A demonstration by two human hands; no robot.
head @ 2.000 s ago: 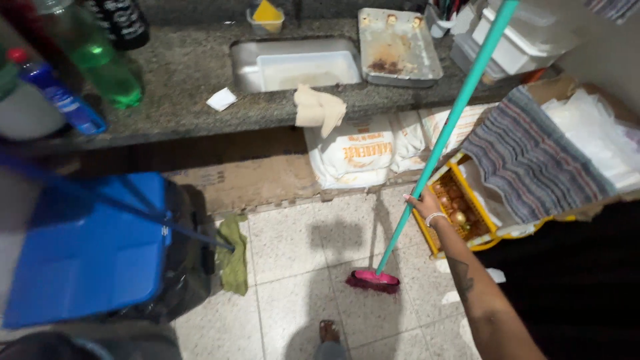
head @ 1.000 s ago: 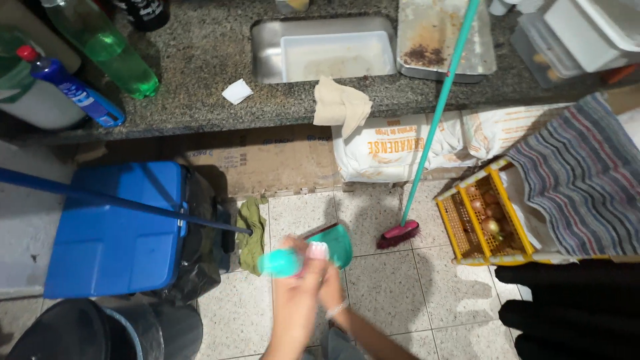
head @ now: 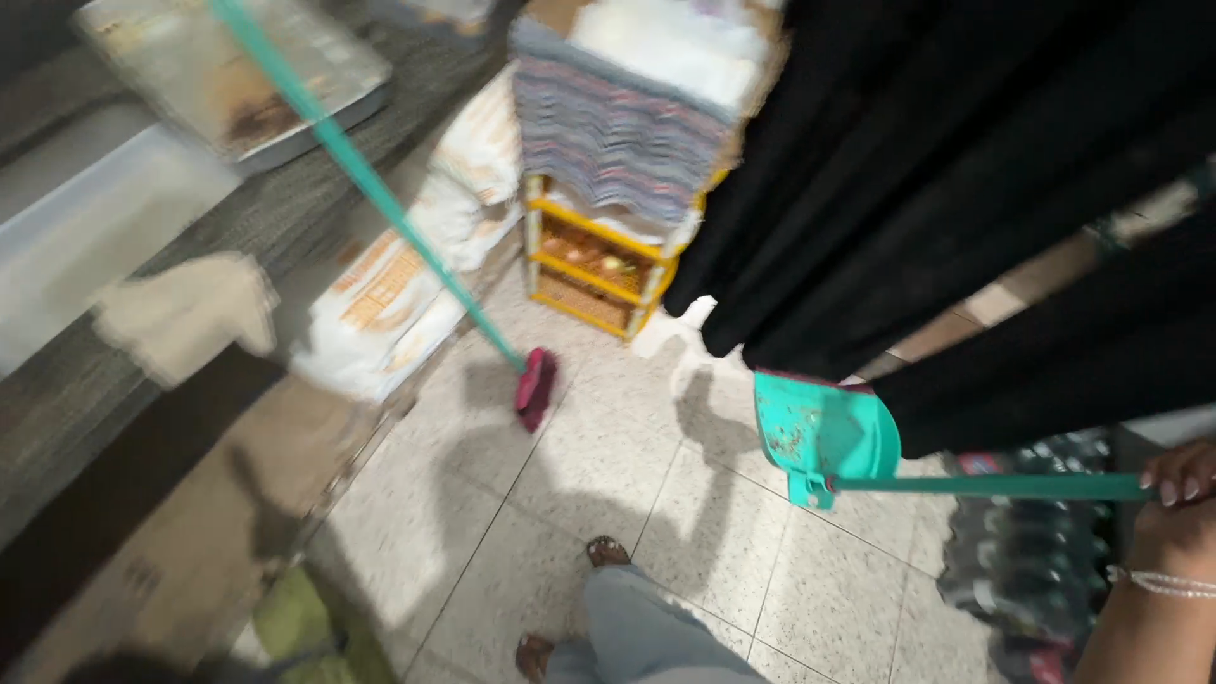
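At the right edge, my right hand (head: 1178,489), with a beaded bracelet at the wrist, is closed around the handle end of a teal long-handled dustpan (head: 826,427). Bits of dirt lie in the pan, which is beside the hem of a black curtain (head: 855,190). My left hand is out of view. A broom with a teal handle and a pink head (head: 537,388) stands unheld, bristles on the floor, its handle slanting up across the counter at the upper left.
The stone counter (head: 228,214) holds a stained metal tray (head: 313,57); a beige cloth (head: 190,313) hangs from its edge. Printed sacks (head: 380,294) lie below. A yellow crate rack (head: 589,275) stands by the curtain. Packed bottles (head: 1026,551) are at right, a green cloth (head: 304,617) at lower left.
The view has swung strongly to the right. My right hand held the broom handle at first; now it holds the dustpan handle. My left hand, near my right one second ago, has left view.
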